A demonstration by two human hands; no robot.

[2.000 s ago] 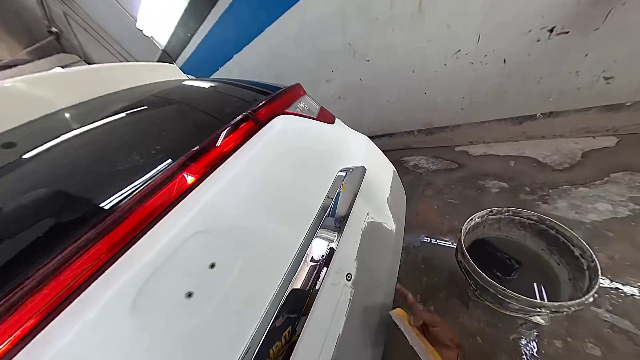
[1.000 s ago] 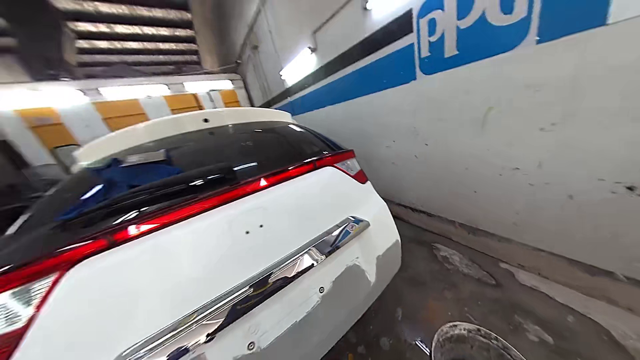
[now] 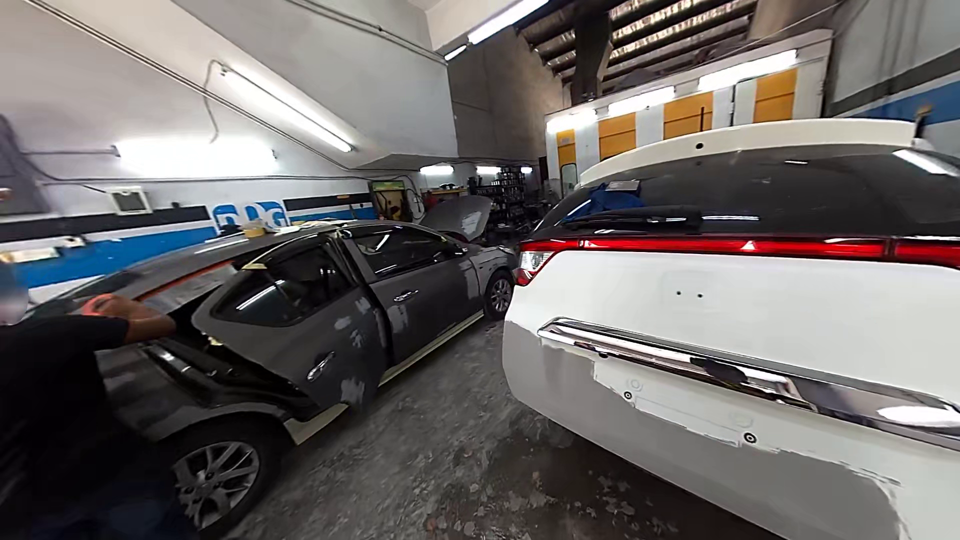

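Observation:
Neither of my hands shows in the head view. On the right stands the rear of a white car, its tailgate [image 3: 810,300] partly coated in grey filler or primer [image 3: 675,450] along the lower side. A chrome trim strip [image 3: 675,360] runs across the tailgate beneath two small holes. Above it, a red tail light bar [image 3: 712,246] spans the car below the dark rear window [image 3: 787,187]. A blue cloth [image 3: 616,199] is at the left part of that window.
A dark grey car [image 3: 435,292] with patches of filler stands at the left, its rear door [image 3: 300,337] ajar. A person in dark clothes [image 3: 67,405] reaches to it at the left edge. Wet concrete floor [image 3: 420,442] runs between the cars. Shelves [image 3: 510,196] stand behind.
The view has swung far to the left. A hand with a yellowish piece at the lower right two seconds ago is out of view, as is the bucket on the floor.

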